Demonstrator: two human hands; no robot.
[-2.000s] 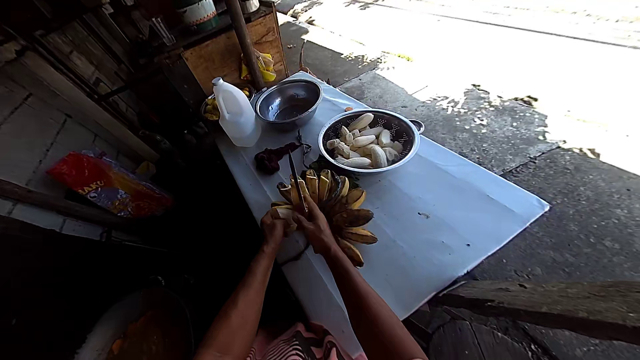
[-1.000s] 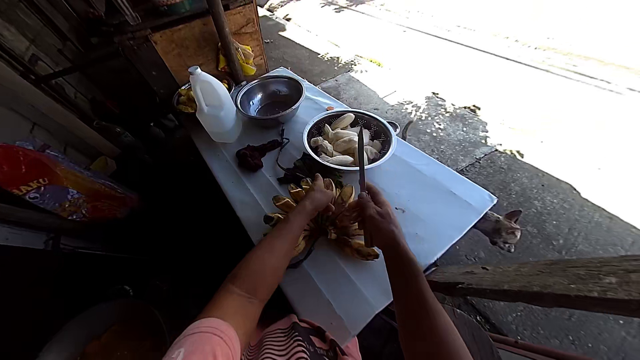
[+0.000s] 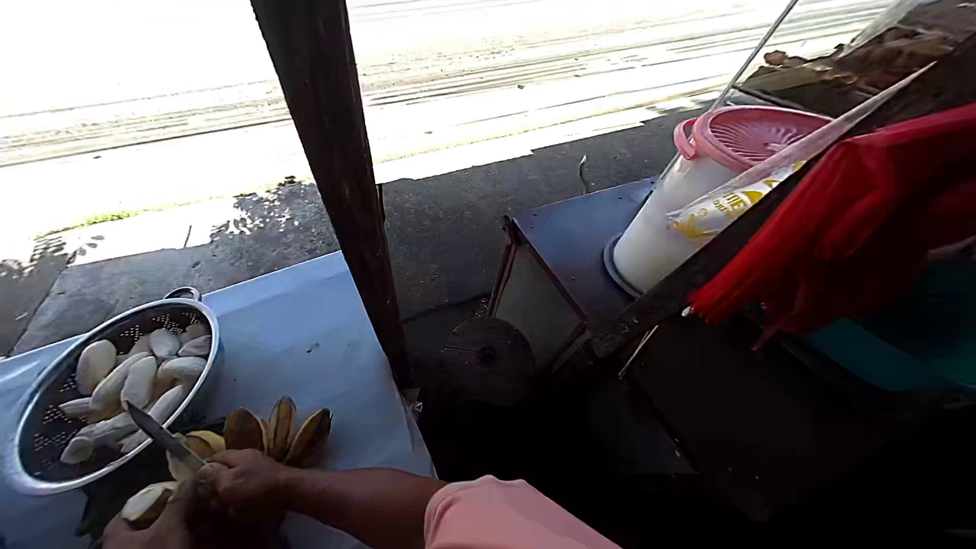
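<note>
My right hand (image 3: 242, 482) grips a knife (image 3: 164, 436), its blade pointing up and left over the near rim of the colander. My left hand (image 3: 152, 528), low at the left edge, closes around a cut banana (image 3: 146, 503); shadow hides part of its fingers. Brown and yellow bananas in their peels (image 3: 280, 428) fan out on the table just beyond my right hand. Several peeled bananas (image 3: 139, 381) lie in the metal colander (image 3: 216, 335), which stands on the pale-covered table (image 3: 297, 328).
A dark wooden post (image 3: 335, 175) rises at the table's right edge. Farther right, a white bucket with a pink lid (image 3: 762, 137) stands on a blue surface (image 3: 572, 229). Red cloth or plastic (image 3: 846, 213) hangs at the right. A round wooden piece (image 3: 488, 358) is below.
The view has swung far to the right. My left hand, over the banana bunch a second ago, now holds a cut banana. The knife stays in my right hand.
</note>
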